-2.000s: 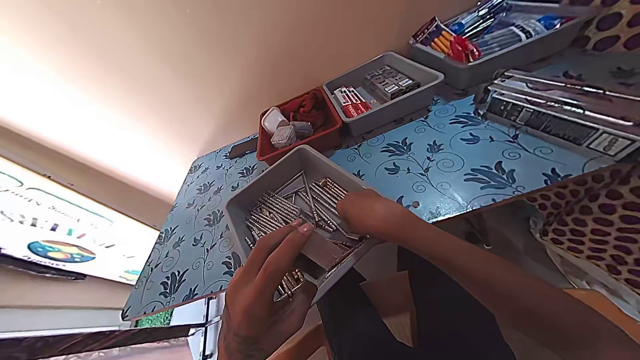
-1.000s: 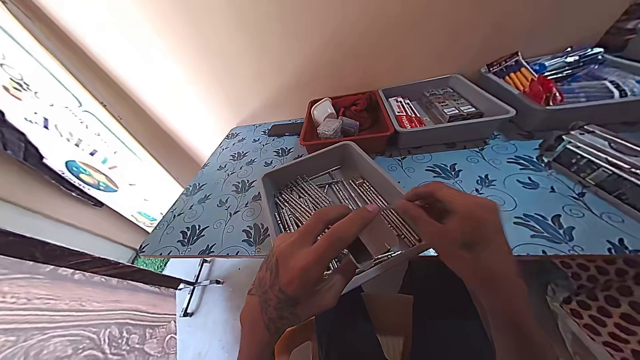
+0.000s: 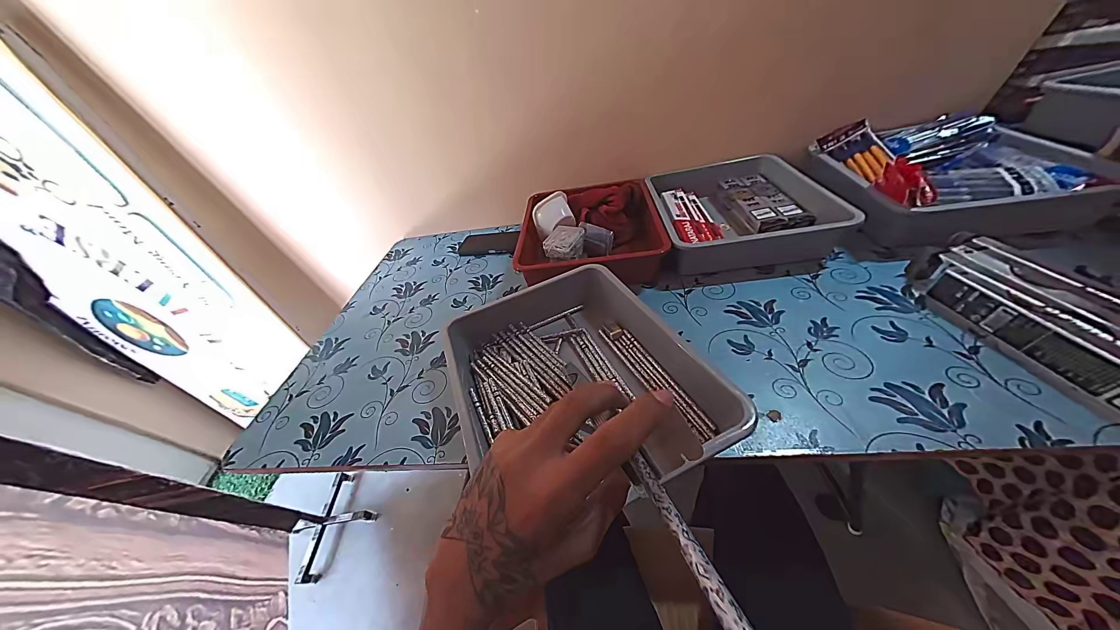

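Note:
A grey plastic tray (image 3: 604, 284) stands tilted at the table's front edge, full of slim, patterned, silvery pencils (image 3: 522, 372). More of them lie in a row along its right side. My left hand (image 3: 560, 490), tattooed at the wrist, reaches over the tray's near side with its fingertips on or just above the pencils; whether it grips any is hidden. From under its fingers a long patterned pencil-like stick (image 3: 687, 538) runs down toward the bottom edge, close to the camera. My right hand is out of view.
Behind the tray are a red tray (image 3: 591, 267) with a cloth and small packs, a grey tray (image 3: 761, 241) of boxes, and a tray (image 3: 971, 210) of pens. Packaged items (image 3: 1032, 315) lie on the flowered table (image 3: 376, 376) at right. A wall stands behind.
My right hand, over the tray's right side a second ago, has gone out of view. The long patterned stick now shows below the tray. My left hand stays at the near side.

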